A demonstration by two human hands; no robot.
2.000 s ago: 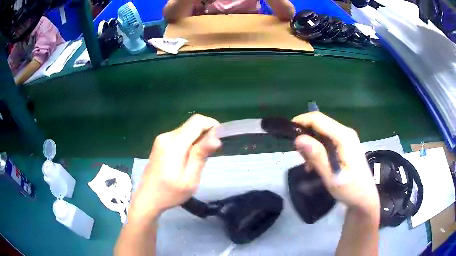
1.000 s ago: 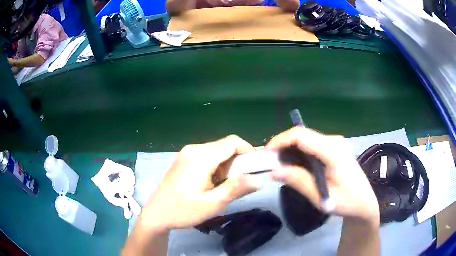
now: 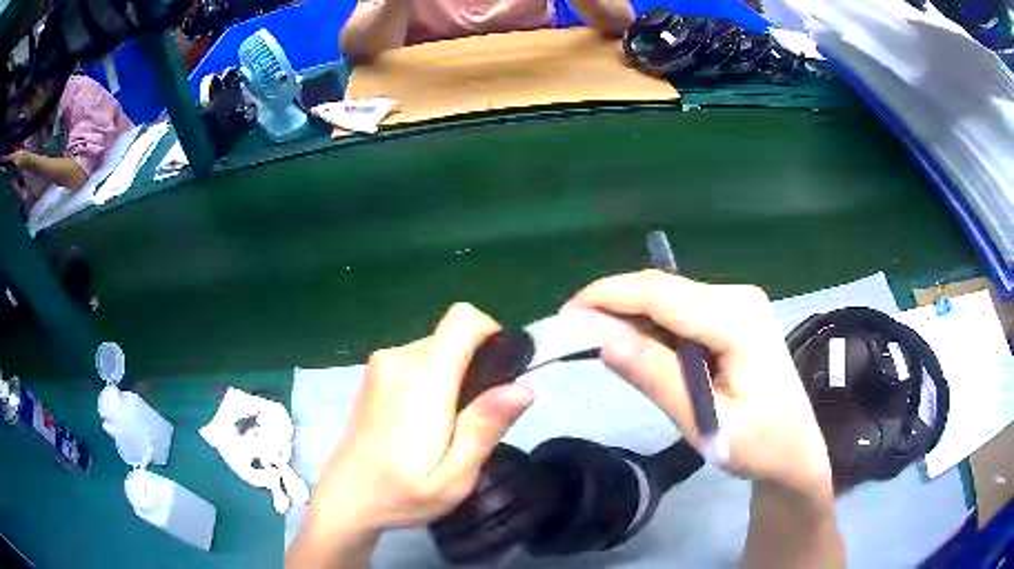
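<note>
A pair of black over-ear headphones [image 3: 584, 489] is held by its headband above the pale mat [image 3: 334, 406]. The ear cups hang close together below my hands. My left hand [image 3: 417, 417] grips a dark part of the headband between thumb and fingers. My right hand [image 3: 706, 372] pinches the pale, shiny part of the band. A dark pen [image 3: 697, 383] also lies in my right hand, its upper end sticking out above the fingers. Part of the band is hidden by my fingers.
Finished headphones [image 3: 862, 389] lie at right beside a paper sheet [image 3: 965, 378]. A stained cloth [image 3: 250, 433], two white bottles [image 3: 172, 506] and a spray can [image 3: 47, 425] are at left. A green conveyor [image 3: 500, 200] runs beyond the mat. A person's arms [image 3: 378, 28] rest at the brown board opposite.
The headband has turned in my hands: its dark part is now at my left hand and its shiny part at my right. The cups have swung close together.
</note>
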